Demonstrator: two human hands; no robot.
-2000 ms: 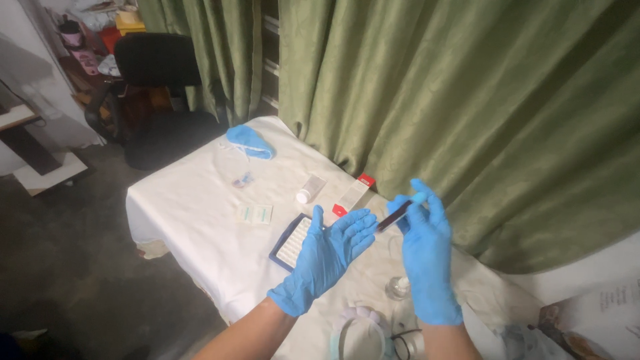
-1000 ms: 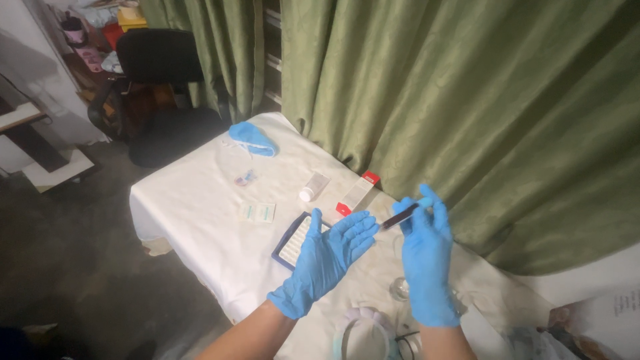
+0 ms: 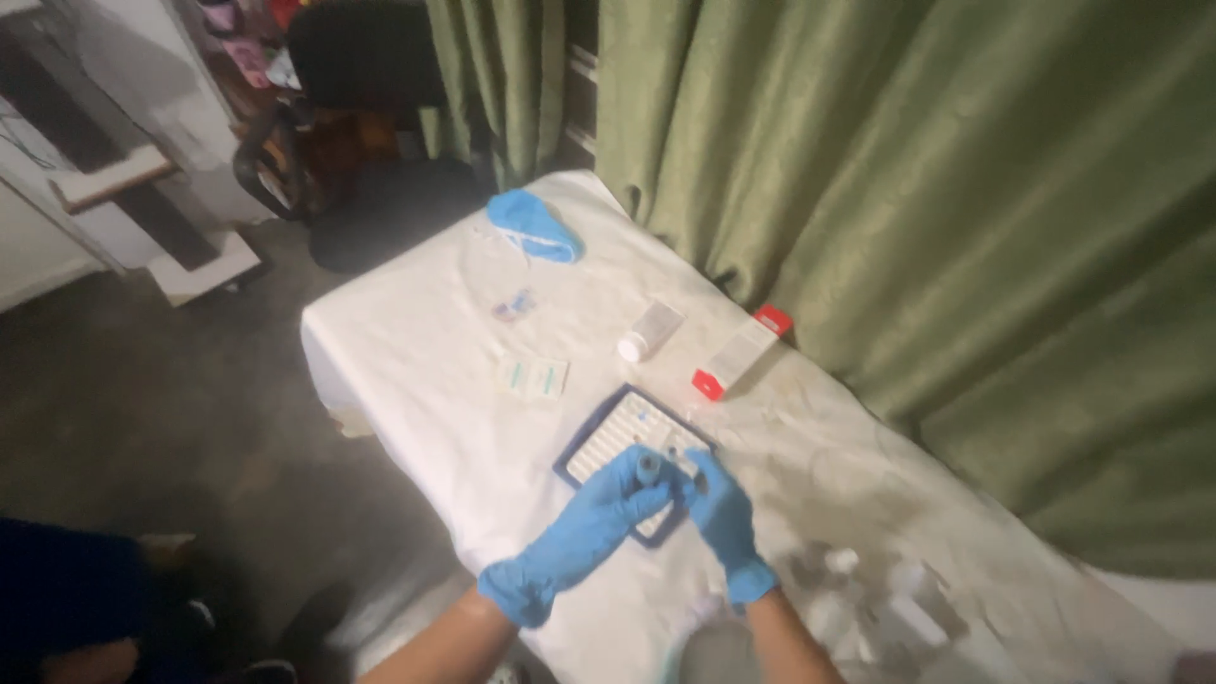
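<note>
My left hand [image 3: 608, 503], in a blue glove, is closed around a tube [image 3: 648, 464] seen end-on above a blue-edged rack [image 3: 608, 427] with rows of white slots. Close beside it is my right hand [image 3: 717, 499], also gloved in blue, its fingertips near the rack's right corner. Whether those fingertips hold anything is blurred. Behind the rack a white bottle [image 3: 651, 331] lies on its side, and to its right lies a white box with red end flaps [image 3: 741, 356]. Two flat packets [image 3: 534, 376] lie left of the rack.
A white cloth covers the table [image 3: 408, 332]. A blue cap-like item [image 3: 534, 226] and a small clear packet [image 3: 514, 305] lie toward its far end. Green curtains [image 3: 902, 237] hang along the right side. A black chair [image 3: 389, 199] stands beyond the table. Several blurred white items [image 3: 912, 608] lie at lower right.
My hands have come down together over the rack. The left, earlier held open with its palm up, is now closed around a tube; the dark tube was in my right hand before. The view has shifted.
</note>
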